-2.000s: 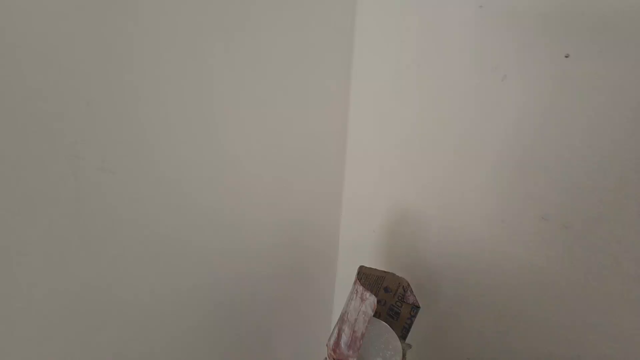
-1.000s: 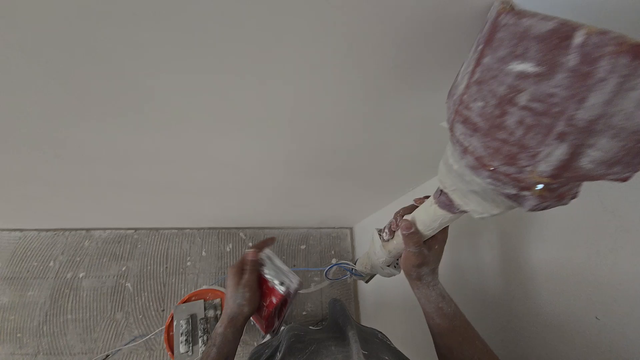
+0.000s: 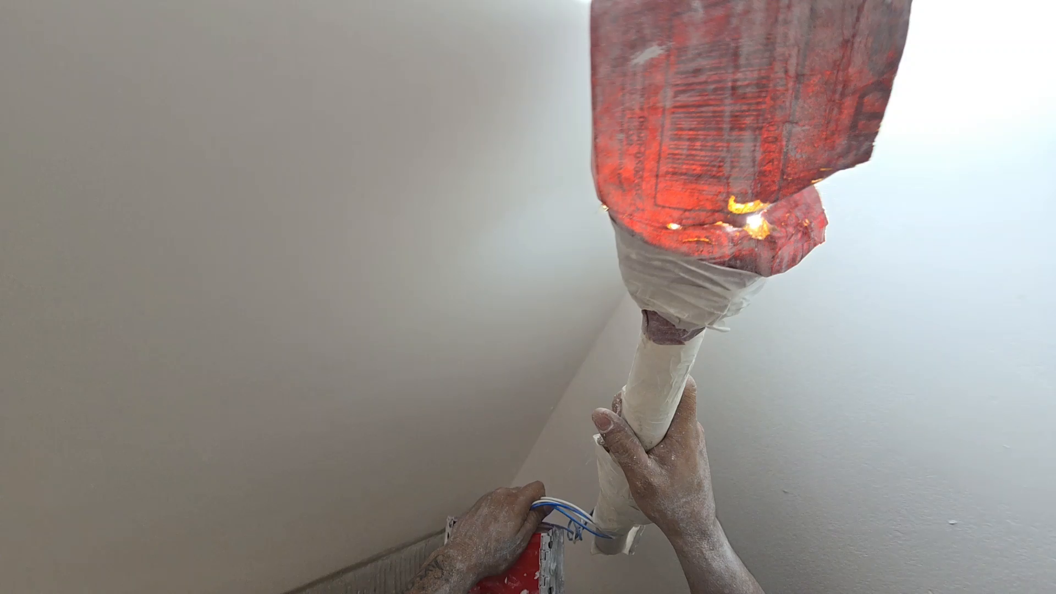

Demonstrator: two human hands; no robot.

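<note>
A lamp with a red, dust-smeared paper shade (image 3: 742, 124) glows at the upper right, bright light showing through small tears. White wrapping (image 3: 685, 280) binds the shade to a whitish tube handle (image 3: 656, 388). My right hand (image 3: 672, 466) is closed around the tube, thumb across its front. Lower left of it, my left hand (image 3: 499, 532) grips the top of a red plastering tool (image 3: 520, 573), whose exact kind I cannot tell. Blue and white wires (image 3: 569, 516) run between my left hand and the tube's lower end.
A smooth pale wall (image 3: 247, 247) fills the left side and meets another wall (image 3: 874, 396) at a corner near the middle. A strip of grey ridged floor (image 3: 371, 573) shows at the bottom.
The lamp, unlit a second ago, now glows. It stands more upright, and my left hand with the red tool is nearer the tube. The view has shifted upward.
</note>
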